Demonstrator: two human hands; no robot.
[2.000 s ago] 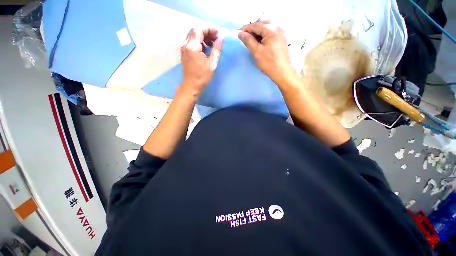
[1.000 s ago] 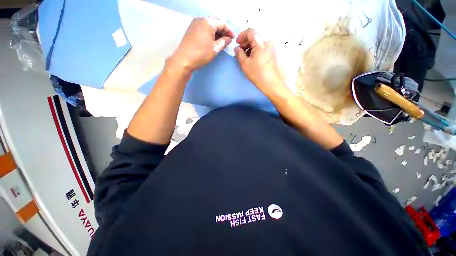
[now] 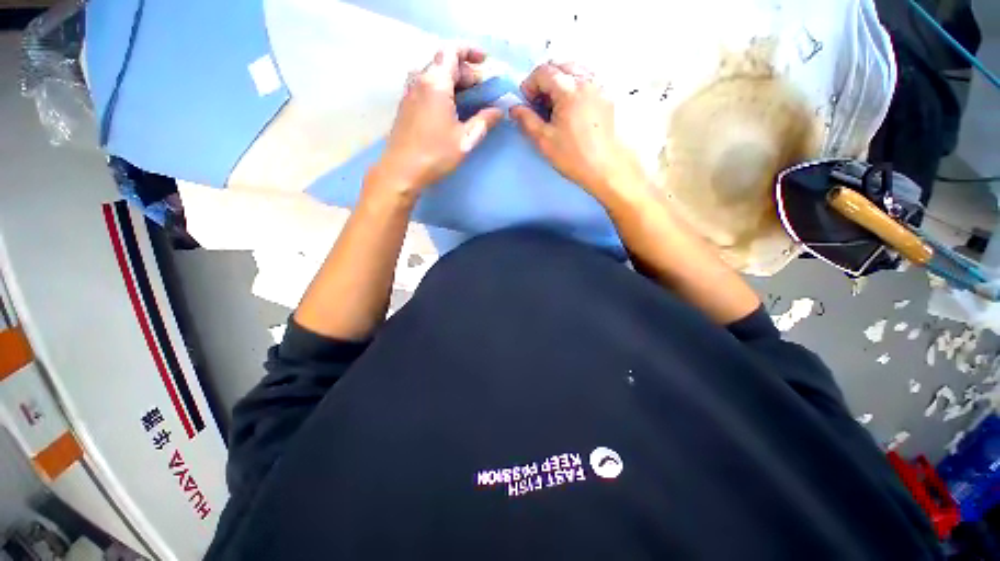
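Observation:
A light blue fabric panel (image 3: 499, 181) lies in front of me on the white padded ironing table (image 3: 614, 33). My left hand (image 3: 444, 115) and my right hand (image 3: 565, 110) pinch its far edge between fingers and thumbs, close together. A darker blue folded part of the edge shows between the hands. A small whitish bit shows at the fingertips, too small to tell. Another light blue panel (image 3: 197, 99) lies at the left, with a small white patch (image 3: 264, 75) near its edge.
A steam iron with a tan wooden handle (image 3: 877, 222) rests at the table's right side, its blue hose running right. A brown scorched patch (image 3: 740, 153) marks the cover. A white HUAYA machine (image 3: 132, 362) stands at left. White scraps and a red plastic item (image 3: 923, 493) lie on the floor.
My left hand has turned and shifted slightly left since one second ago. The fabric edge between my hands now shows a darker blue fold where a white bit showed before.

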